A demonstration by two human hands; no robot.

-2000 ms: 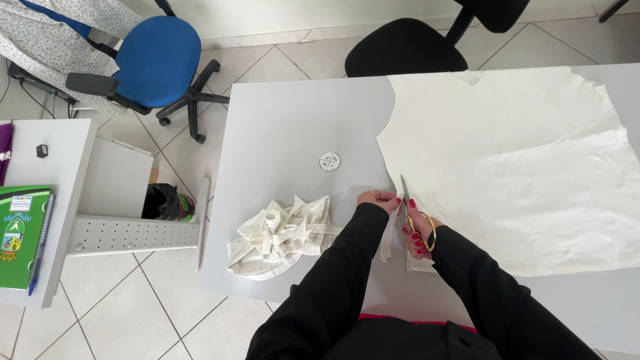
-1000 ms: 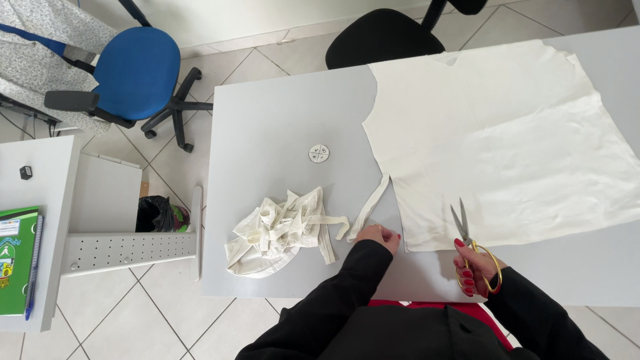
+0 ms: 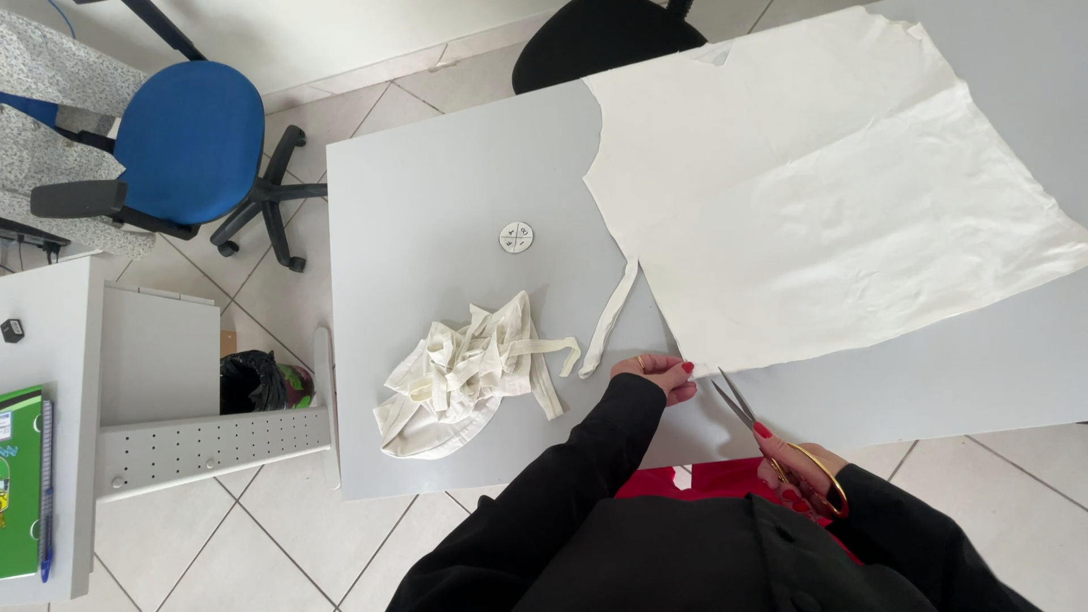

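Note:
A large piece of cream fabric [image 3: 816, 195] lies over the right part of the grey table [image 3: 425, 187]. My left hand [image 3: 659, 376] pinches its lower left corner between thumb and fingers. Gold-handled scissors [image 3: 738, 403] are in my right hand [image 3: 799, 476], their blades parted slightly and pointing up and left, the tips just below the fabric's lower edge. A narrow fabric strip [image 3: 610, 319] touches the fabric's left edge and runs down toward my left hand. Left of it sits a heap of cream fabric scraps [image 3: 463, 374].
A round white disc with markings [image 3: 516, 237] lies on the table. A blue office chair [image 3: 191, 140] and a black chair [image 3: 603, 38] stand beyond it. At the left, a second desk [image 3: 42, 297] holds a green notebook [image 3: 21, 484] and a pen; a bin with a black bag [image 3: 255, 381] is beside it.
The narrow strip, held at the fabric's edge two seconds ago, now lies loose on the table. My left hand has gone to the fabric's lower corner; the scissors have moved away from the left edge.

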